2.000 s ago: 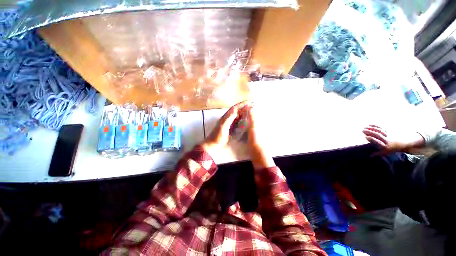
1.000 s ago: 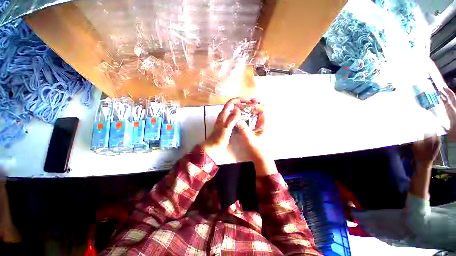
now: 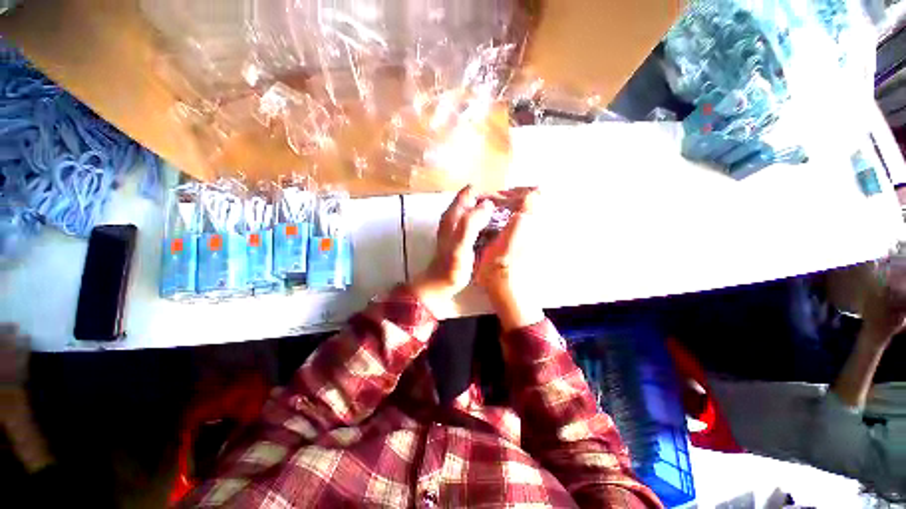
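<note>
My left hand [image 3: 455,242] and my right hand [image 3: 505,254] are together above the white tabletop, in front of the carton. They hold a small clear plastic box [image 3: 493,221] between them. It is mostly hidden by my fingers and glare, so I cannot tell how far its flaps are closed. A row of several finished packs [image 3: 221,260] stands at left, each with a blue card, an orange-red mark and a white cable loop above.
The large carton [image 3: 586,50] with clear boxes is at the far side. A phone [image 3: 104,282] and loose cables [image 3: 75,189] are at left. Carded cables [image 3: 730,139] lie at right. A blue crate [image 3: 646,398] is below the bench. Another person's arm [image 3: 864,358] is at right.
The view has shifted, so the bench things sit further left. My fingers have moved around the small box. The other person's hand at right has drawn back from the tabletop.
</note>
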